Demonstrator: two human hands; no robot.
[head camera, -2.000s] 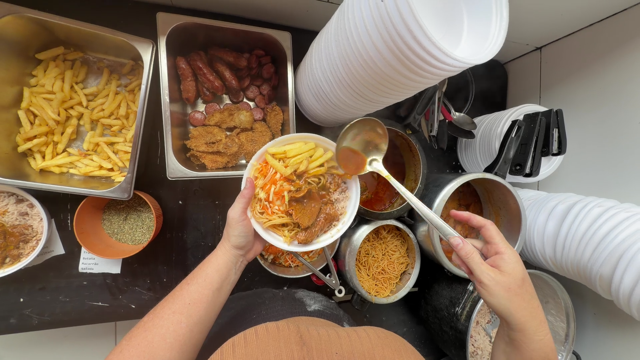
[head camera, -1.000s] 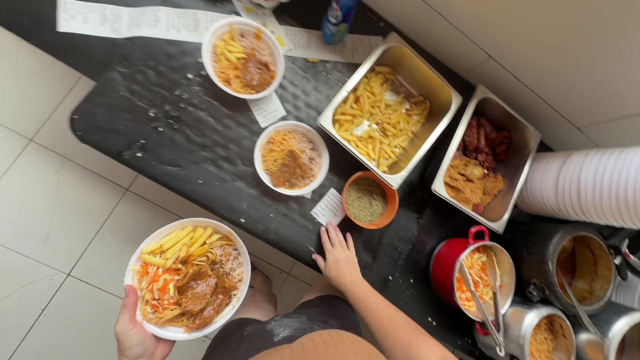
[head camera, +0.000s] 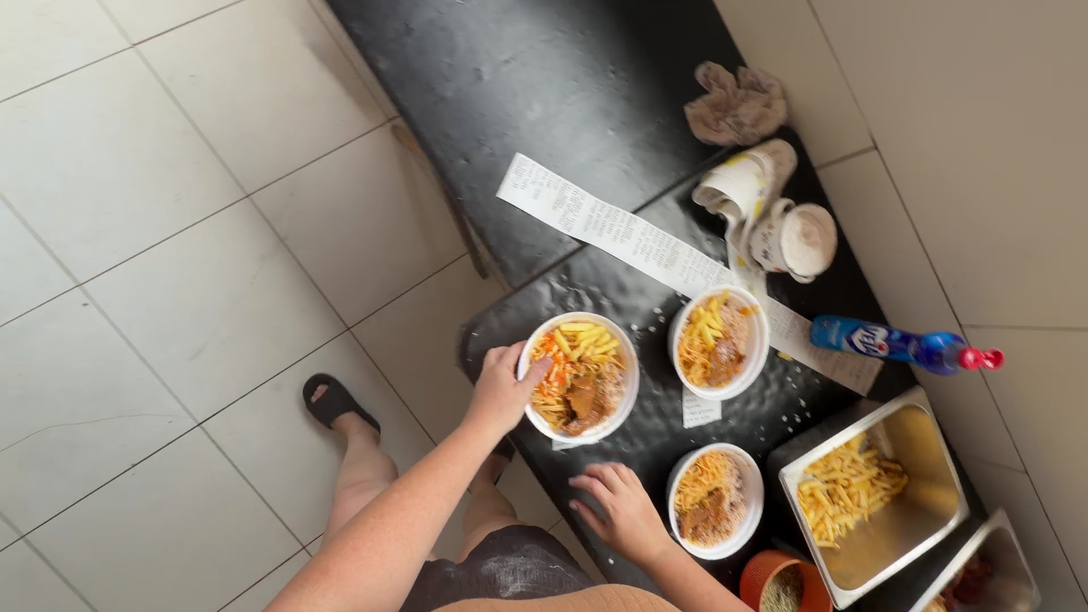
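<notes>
My left hand (head camera: 501, 387) grips the left rim of a round white bowl (head camera: 580, 378) filled with fries, shredded carrot, rice and meat in sauce. The bowl is at the edge of the black countertop (head camera: 612, 331), over a paper slip that mostly hides beneath it. Fingers spread and holding nothing, my right hand (head camera: 620, 510) hovers at the counter's front edge, below that bowl. To its right stands a second white bowl (head camera: 715, 501) with shoestring potatoes, rice and meat. A third filled bowl (head camera: 718, 342) sits farther up, beside a small paper slip (head camera: 701, 410).
A long printed paper strip (head camera: 620, 238) crosses the counter. Behind lie a blue bottle with a red cap (head camera: 905, 344), a cup of white powder (head camera: 799, 240), a paper towel roll (head camera: 748, 183) and a crumpled cloth (head camera: 735, 104). A steel pan of fries (head camera: 935, 476) and an orange herb pot (head camera: 765, 578) stand lower right.
The view has swung left along the counter. My left hand has brought the bowl from over the floor to the counter's edge. My right hand has left the paper slip by the herb pot.
</notes>
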